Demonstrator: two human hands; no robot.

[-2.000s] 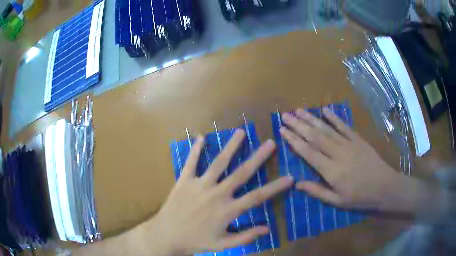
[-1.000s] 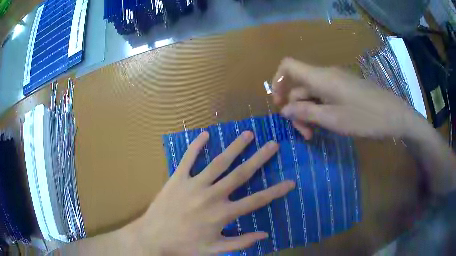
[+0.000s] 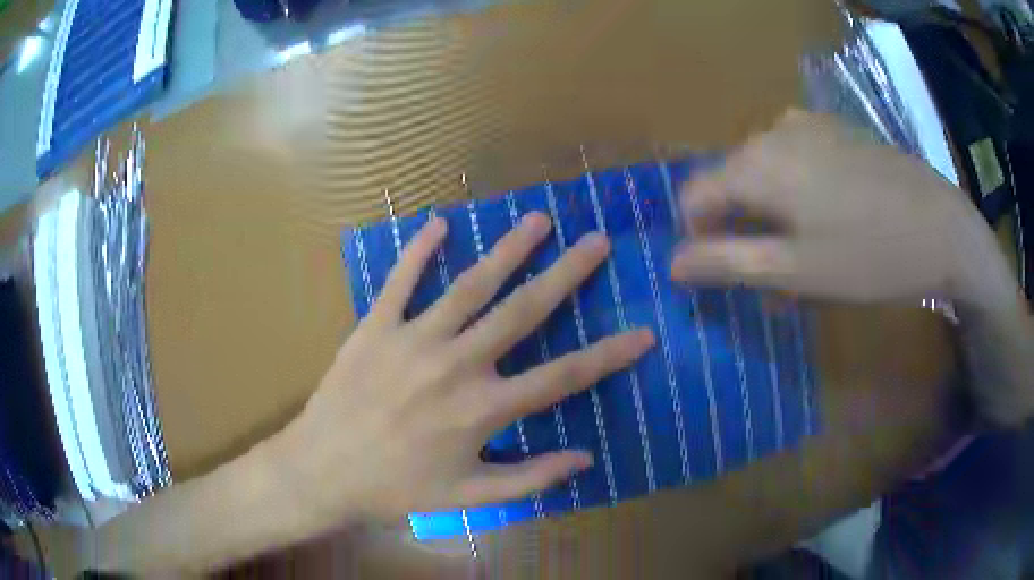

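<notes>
A block of bright-blue solar cell strings lies on the brown tabletop, its strings side by side with silver lines across. Short silver tails stick out along its far edge. My left hand lies flat on the left half of the block, fingers spread, holding nothing. My right hand is over the block's far right part, its fingers bent and blurred; whether it holds something cannot be told.
White strips and long cut ribbons lie at the left, beside a dark stack. A finished block sits at the far left. Loose silver ribbons and a white strip are at the far right.
The two separate blue parts now lie together as one block. My right hand lifted off, moved over the far edge, then further right. My left hand stays spread on the cells. The view has shifted.
</notes>
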